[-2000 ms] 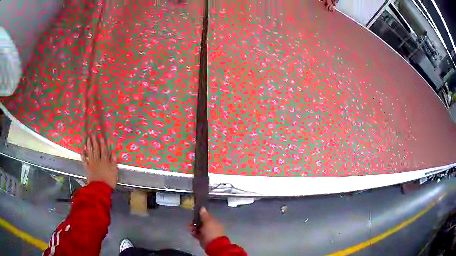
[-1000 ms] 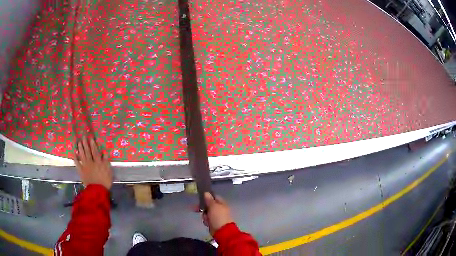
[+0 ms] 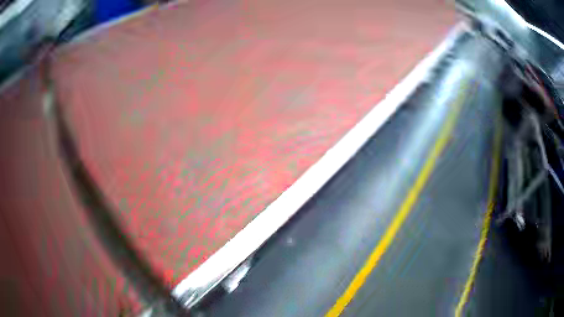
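Note:
The printed fabric ply (image 3: 247, 124), red with green, lies flat over the table and is blurred by motion. The long dark bar (image 3: 93, 201) lies across it at the left, running from the upper left down to the near table edge at the bottom. The white table edge (image 3: 321, 167) runs diagonally from the bottom left to the upper right, beside the fabric. Neither my left hand nor my right hand can be made out in the picture. The bar's near end is blurred at the bottom edge.
A grey floor (image 3: 365, 210) with two yellow lines runs along the right of the table. A dark rack with long pale pieces (image 3: 525, 167) stands at the far right. A blue object (image 3: 115, 8) is beyond the table's far edge. A blurred shape is at the upper left.
The view has swung to the right along the table and blurred. The bar now appears at the left and slanted. Both my hands have gone out of sight.

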